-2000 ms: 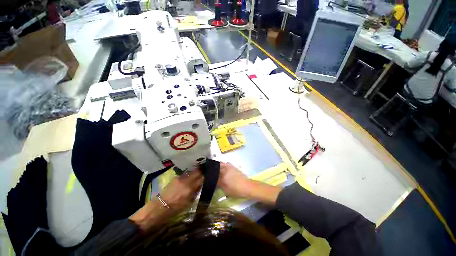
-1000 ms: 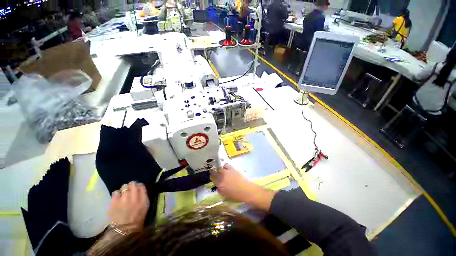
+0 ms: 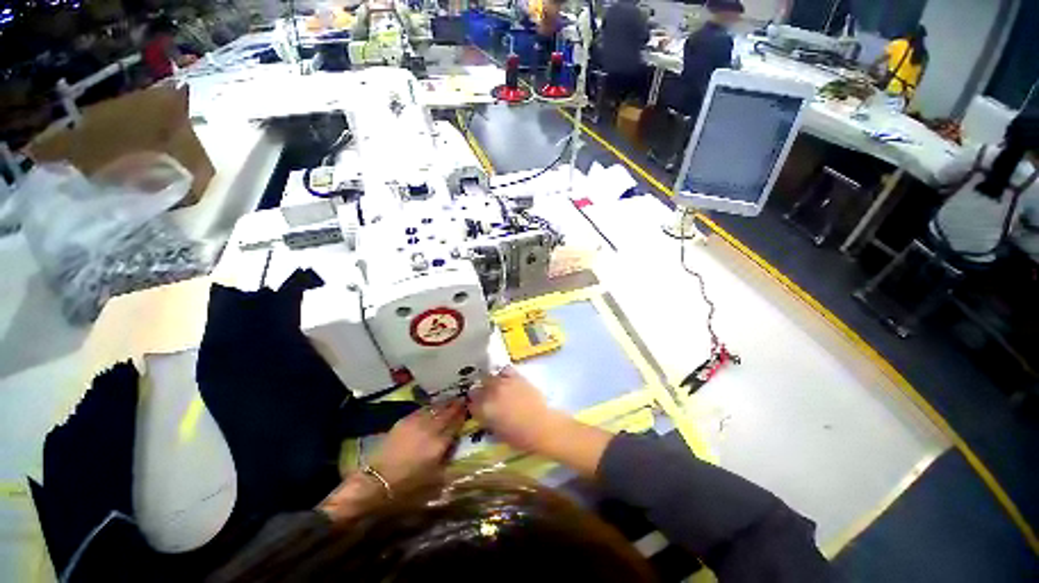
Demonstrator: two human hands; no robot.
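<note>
The white sewing machine head [image 3: 424,305] with a round red logo stands in front of me. My left hand [image 3: 416,446] and my right hand [image 3: 512,409] meet just below it, fingers close together at the needle area. A black fabric strip [image 3: 382,417] runs from the left towards my left fingers. The fingers hide its end and most of the presser foot. A stack of black cut pieces [image 3: 262,387] lies left of the machine, and a second black stack [image 3: 93,478] lies at the far left.
A yellow block [image 3: 531,336] lies right of the needle by a grey-blue plate [image 3: 592,355]. Red-handled snips [image 3: 709,369] lie on the right of the table. A screen [image 3: 743,142] stands behind them. A plastic bag [image 3: 108,245] and cardboard box [image 3: 137,137] are at left. People sit beyond.
My left hand has moved right from the black stack to the needle area beside my right hand. The black strip between them is now mostly covered. The view has shifted slightly.
</note>
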